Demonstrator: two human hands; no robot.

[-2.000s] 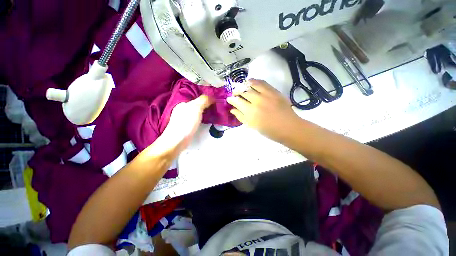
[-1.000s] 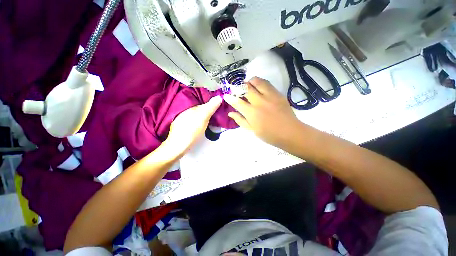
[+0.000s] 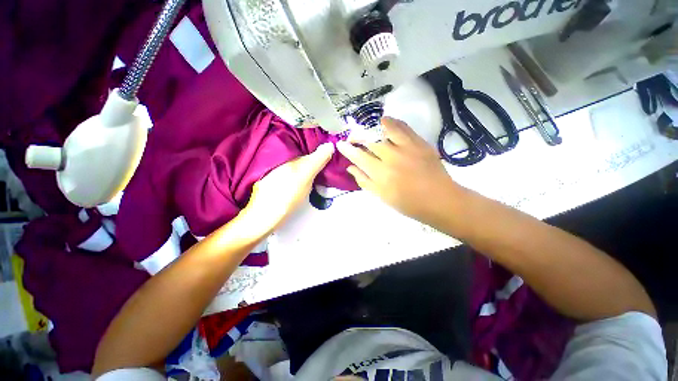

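A maroon garment piece [image 3: 230, 167] lies bunched on the machine bed, its edge under the brightly lit presser foot and needle [image 3: 343, 134]. My left hand [image 3: 286, 187] lies on the cloth left of the needle, its fingertips at the cloth's edge by the foot. My right hand [image 3: 398, 167] is just right of the needle, thumb and fingers pressing on the cloth. The two hands' fingertips nearly meet in front of the foot. The needle point and the seam are hidden by fingers and glare. The off-white machine head [image 3: 297, 59] stands above.
A white gooseneck lamp [image 3: 100, 152] hangs at the left over heaped maroon garments [image 3: 74, 298] with white bands. Black-handled shears [image 3: 476, 126], slim silver snips [image 3: 531, 104] and a brown tool [image 3: 532, 68] lie right of the needle. Small dark pieces [image 3: 658, 97] are at the far right.
My left fingertips have moved right, up to the foot and near my right fingers. The camera view has shifted slightly; the lamp stands farther left in the picture. Both hands remain at the cloth.
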